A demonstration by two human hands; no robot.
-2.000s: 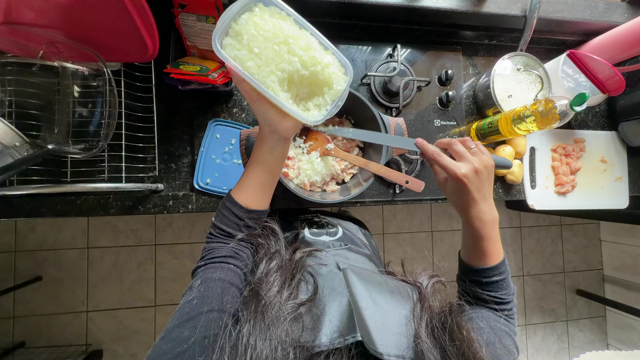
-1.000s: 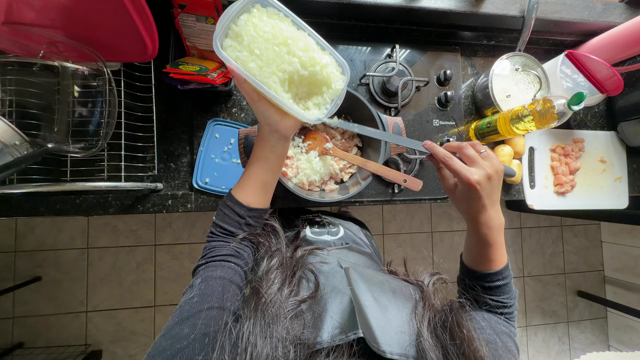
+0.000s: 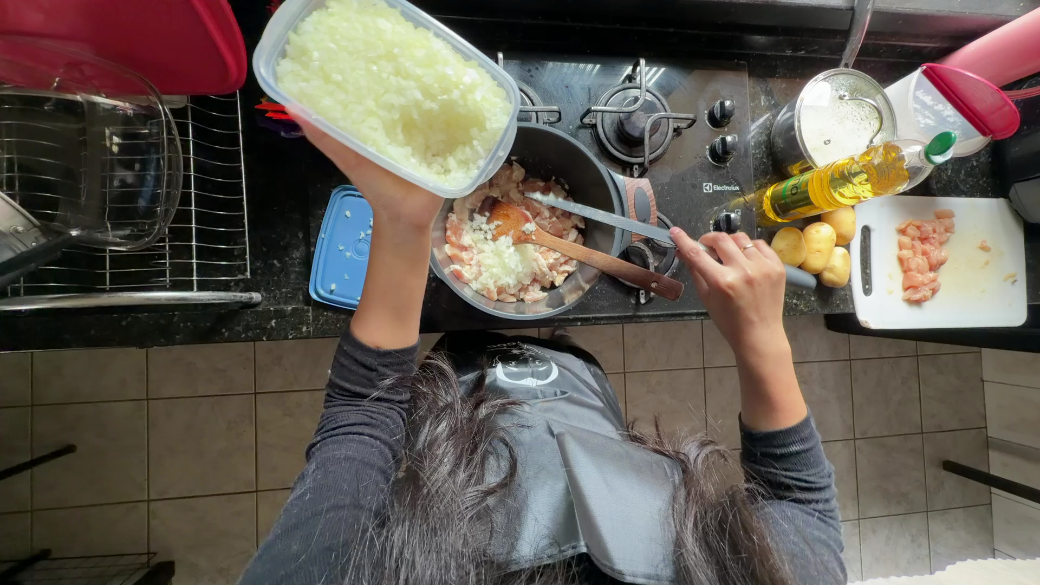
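My left hand [image 3: 378, 175] holds up a clear plastic container [image 3: 487, 166] of finely chopped onion [image 3: 390, 89], tilted over the left side of a dark cooking pot [image 3: 597, 179]. In my right hand [image 3: 727, 280] is a knife [image 3: 601, 216], its blade reaching over the pot. Pieces of meat [image 3: 467, 244] lie in the pot with a heap of chopped onion [image 3: 504, 264] on them. A wooden spoon [image 3: 597, 258] rests in the pot, its handle over the rim and below the knife. The container hides part of the pot's far left side.
A blue lid [image 3: 337, 268] with onion bits lies left of the pot. Right of the gas cooktop [image 3: 691, 81] are an oil bottle [image 3: 837, 185], potatoes [image 3: 816, 244], a lidded saucepan [image 3: 837, 122] and a white cutting board [image 3: 983, 268] with cut meat. A wire rack [image 3: 215, 187] stands left.
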